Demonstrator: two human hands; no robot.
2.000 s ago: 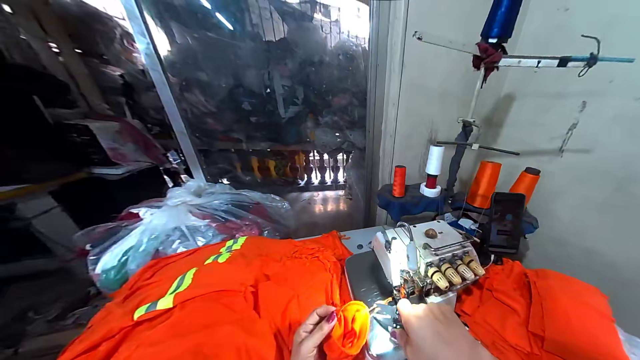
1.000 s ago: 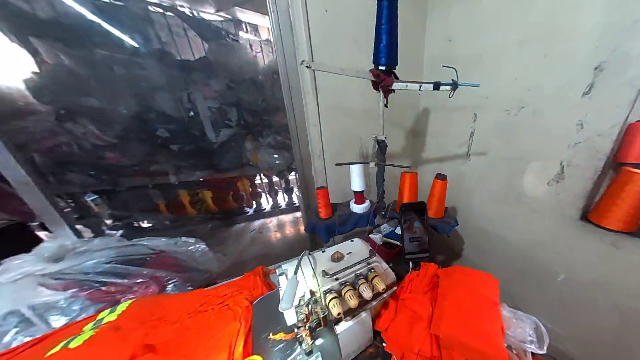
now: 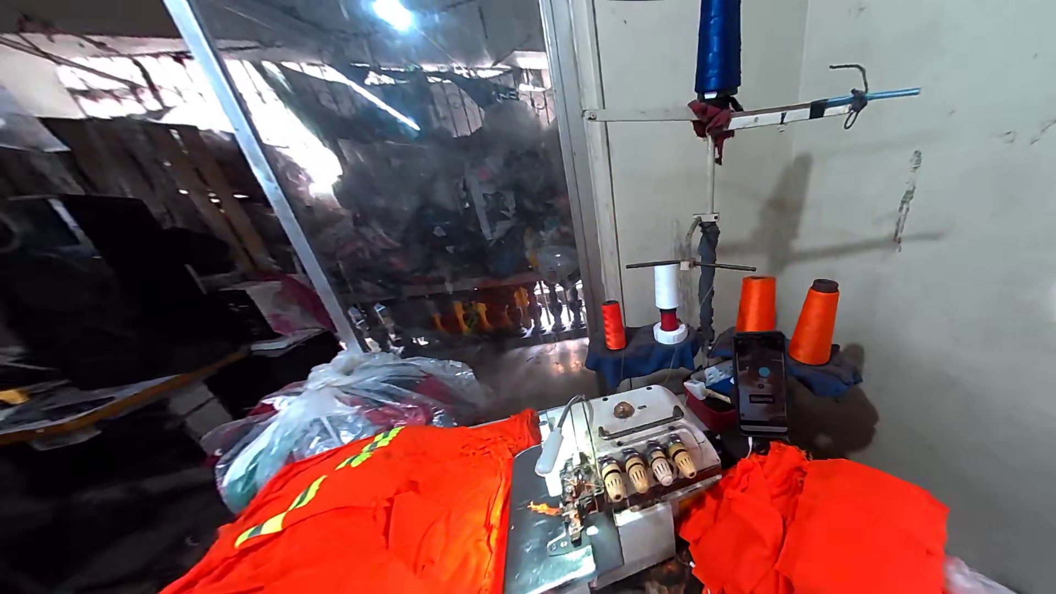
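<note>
Neither of my hands shows in the head view. A white overlock sewing machine (image 3: 648, 412) with several tan tension dials (image 3: 636, 471) stands at the lower centre. Its metal work plate (image 3: 540, 544) carries a small orange scrap (image 3: 544, 509) beside the presser foot. An orange garment (image 3: 396, 503) with a yellow-green reflective stripe (image 3: 305, 499) lies left of the machine. A pile of orange fabric (image 3: 858, 528) lies on the right.
Behind the machine stand thread cones, among them orange (image 3: 813, 323) and white (image 3: 667, 286), and a smartphone (image 3: 761, 384). A thread stand (image 3: 711, 177) holds a blue cone (image 3: 718, 48). A tied clear plastic bag (image 3: 355, 404) sits behind the garment, near the glass panel (image 3: 429, 198).
Two seconds ago both my hands were at the front of the machine, the left one at a rolled orange piece; now both are out of view. The view has swung right and partly back.
</note>
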